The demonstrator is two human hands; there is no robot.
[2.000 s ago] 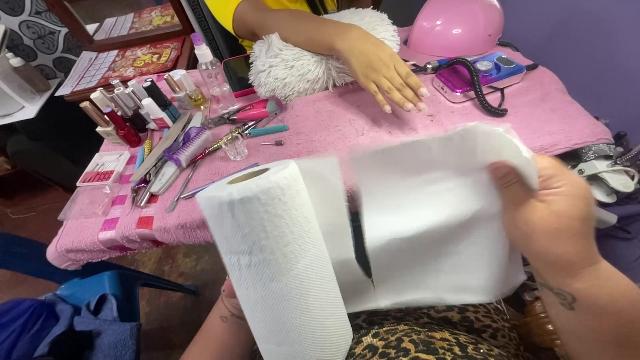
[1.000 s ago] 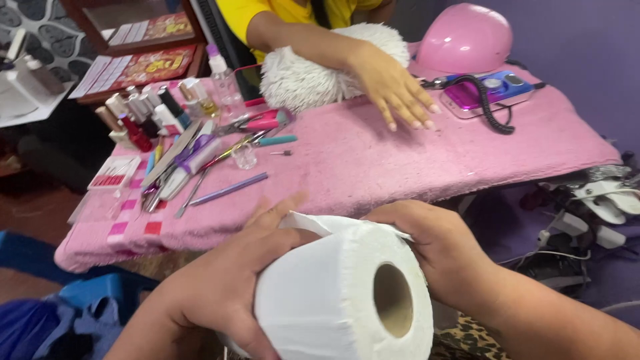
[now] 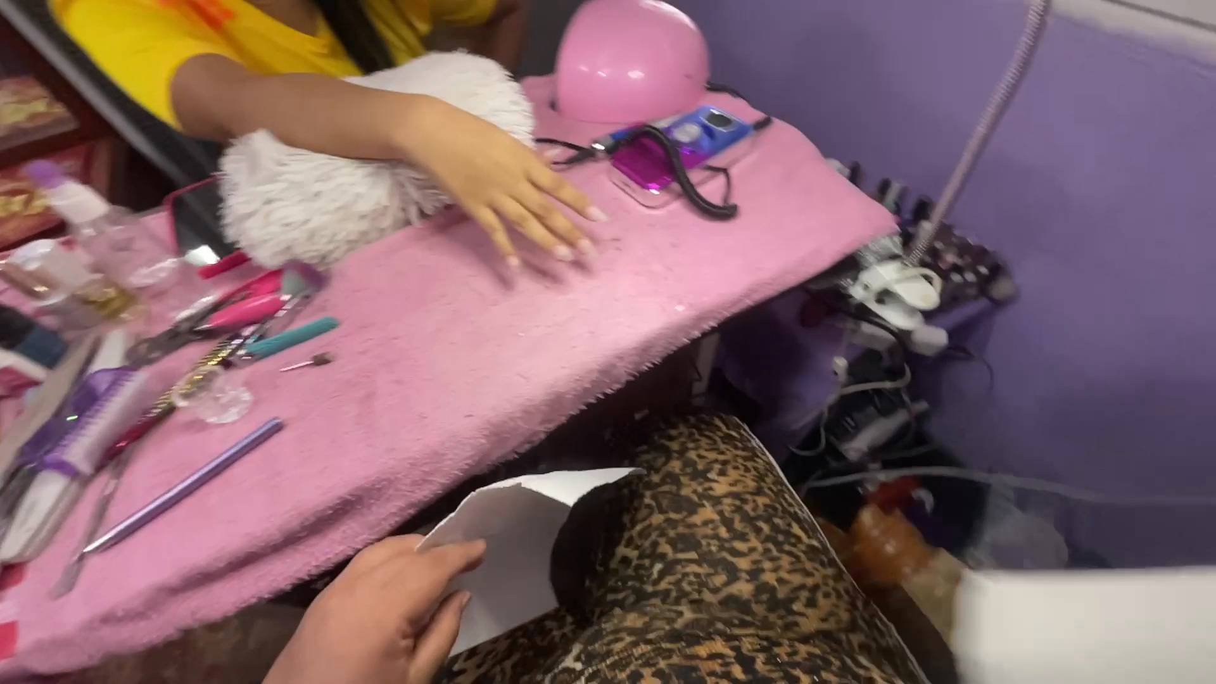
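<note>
My left hand [image 3: 385,608], low in the view, pinches a white paper towel sheet [image 3: 518,546] between thumb and fingers, over my leopard-print clothing [image 3: 731,560]. My right hand is out of the frame. A blurred white object [image 3: 1088,627], apparently the paper roll, shows at the lower right edge; what holds it is hidden. Across the pink towel-covered table [image 3: 456,351], another person's hand [image 3: 503,185] lies palm down, the forearm resting on a fluffy white cushion [image 3: 328,204].
Nail tools, a purple-handled brush [image 3: 85,446], a thin purple stick [image 3: 185,484] and bottles [image 3: 104,228] crowd the table's left side. A pink dome [image 3: 632,62] and a blue and purple device [image 3: 684,142] with a coiled cord stand at the back. Cables [image 3: 893,380] hang beside the purple wall.
My hands have come apart from around the paper roll. The left now holds a separate sheet, and the right has left the view. The view has swung right and closer to the table.
</note>
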